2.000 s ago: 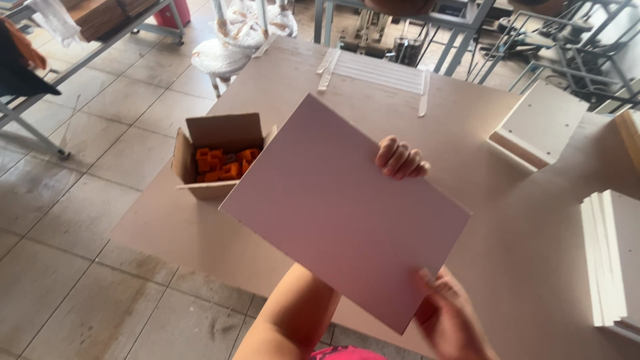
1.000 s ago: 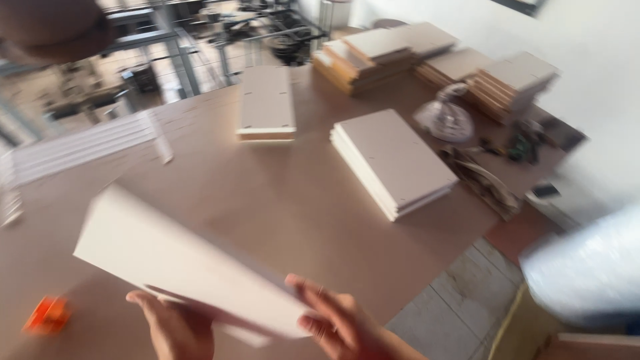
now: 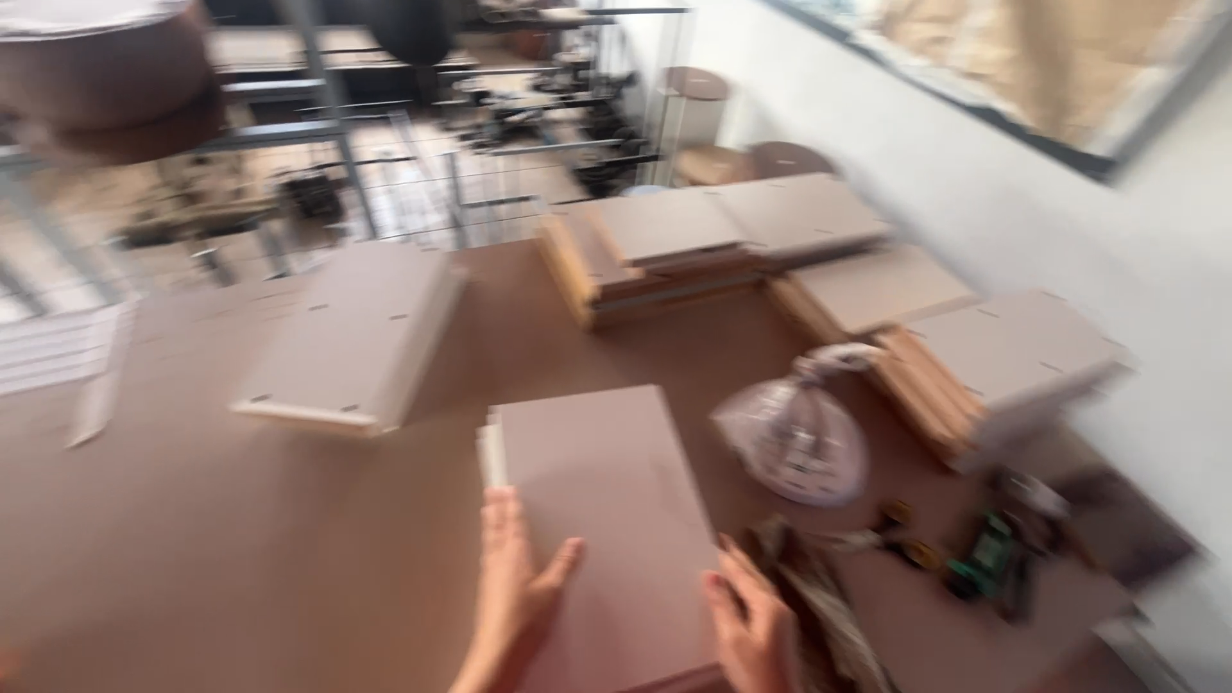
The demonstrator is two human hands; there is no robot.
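Observation:
A flat pinkish-beige panel (image 3: 606,529) lies on top of a stack of similar white-edged panels on the brown table. My left hand (image 3: 525,573) rests along its left edge, thumb over the top face. At the right edge is my right hand (image 3: 751,611), fingers against the side. Whether either hand still bears the panel's weight I cannot tell. Up and to the left stands another stack of drilled panels (image 3: 351,332). Right of the held panel sits a tied clear plastic bag (image 3: 799,433) with small items inside.
More stacked panels (image 3: 664,231) line the far edge, with another stack (image 3: 1011,356) at the right near the wall. Green and black tools (image 3: 987,558) and crumpled brown material (image 3: 808,606) lie at the right. White strips (image 3: 58,351) are at the far left.
The view has swung right. The panel, held up in both hands before, has come down onto the stack, with my hands at its two sides.

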